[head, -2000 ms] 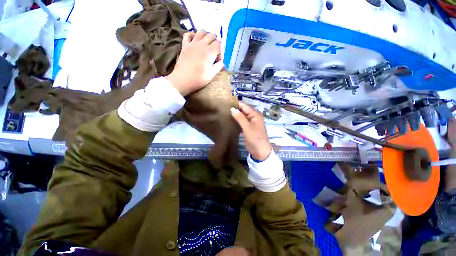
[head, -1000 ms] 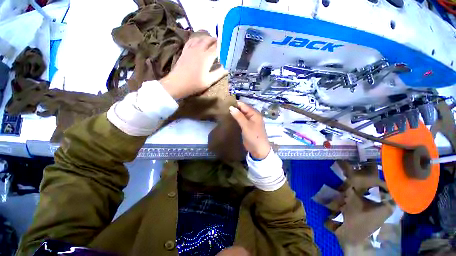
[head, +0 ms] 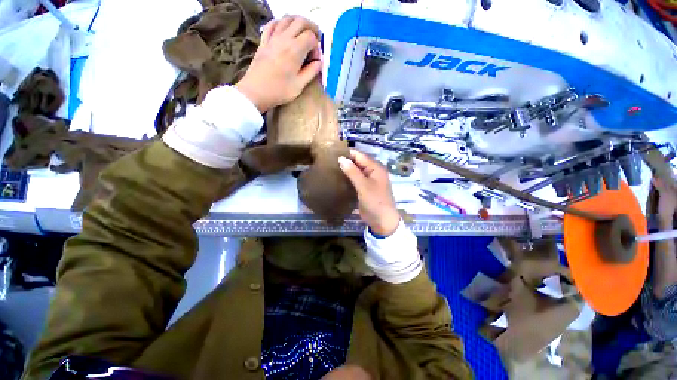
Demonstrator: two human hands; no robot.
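Note:
A brown knit garment piece [head: 326, 182] lies at the left end of the coverstitch machine [head: 460, 82], its lower end at the table's front edge. My left hand [head: 286, 63] grips its upper part. My right hand [head: 369, 189] pinches its right edge between thumb and finger, just below the needle area. The needle itself is hidden by hand and cloth. A brown binding strip [head: 497, 184] runs from the tape roll [head: 616, 239] on the orange disc [head: 586, 278] towards the needle area.
A tangled brown garment pile [head: 215, 48] lies behind and left of my left hand. More brown cloth [head: 93, 152] lies on the table's left. Pens [head: 443, 200] lie near the measuring tape strip [head: 445, 225]. Cut pieces [head: 531, 312] are in the blue bin at right. A person's arm shows far right.
My left hand has moved up and slightly back along the cloth. More of the piece shows below it, and a fold now lies across it. My right hand has barely moved.

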